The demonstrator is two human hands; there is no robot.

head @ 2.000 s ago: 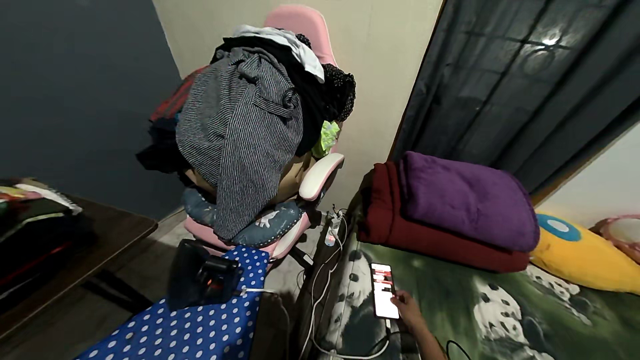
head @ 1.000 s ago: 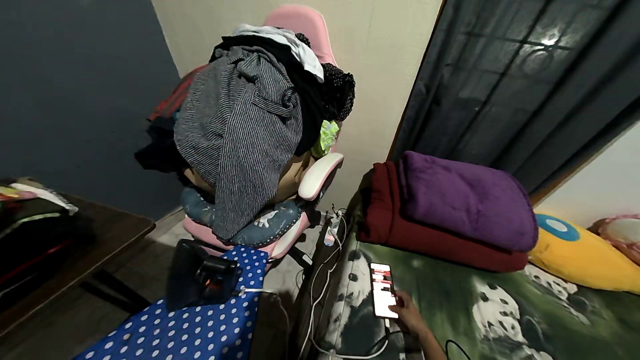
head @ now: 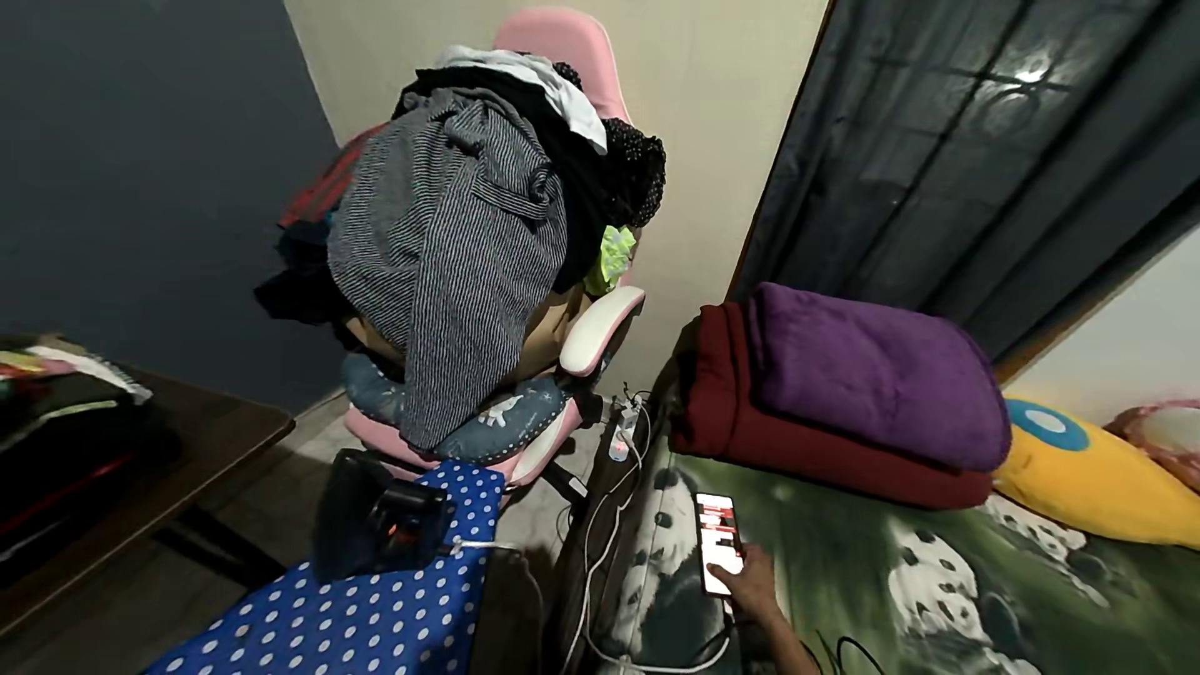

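Note:
My right hand (head: 750, 583) holds a smartphone (head: 718, 544) above the panda-print bed cover (head: 816, 534), its thumb over the lower part of the lit screen. A white cable runs from the phone's bottom end. My left hand is out of view. Left of the bed, a black electric iron (head: 408, 525) rests on a blue polka-dot cloth (head: 375, 609), with a white cord beside it. Behind them, a pink and white chair (head: 553, 42) bears a heap of clothes, a grey striped garment (head: 469, 244) on top.
Folded purple (head: 872, 375) and dark red (head: 825, 459) blankets lie stacked on the bed beside a yellow cushion (head: 1106, 478). A power strip (head: 623, 431) with tangled cables stands between bed and chair. At the left is a dark wooden table (head: 220, 427) with cloth items.
The thumb of my right hand has shifted over the phone's screen. Nothing else has plainly moved.

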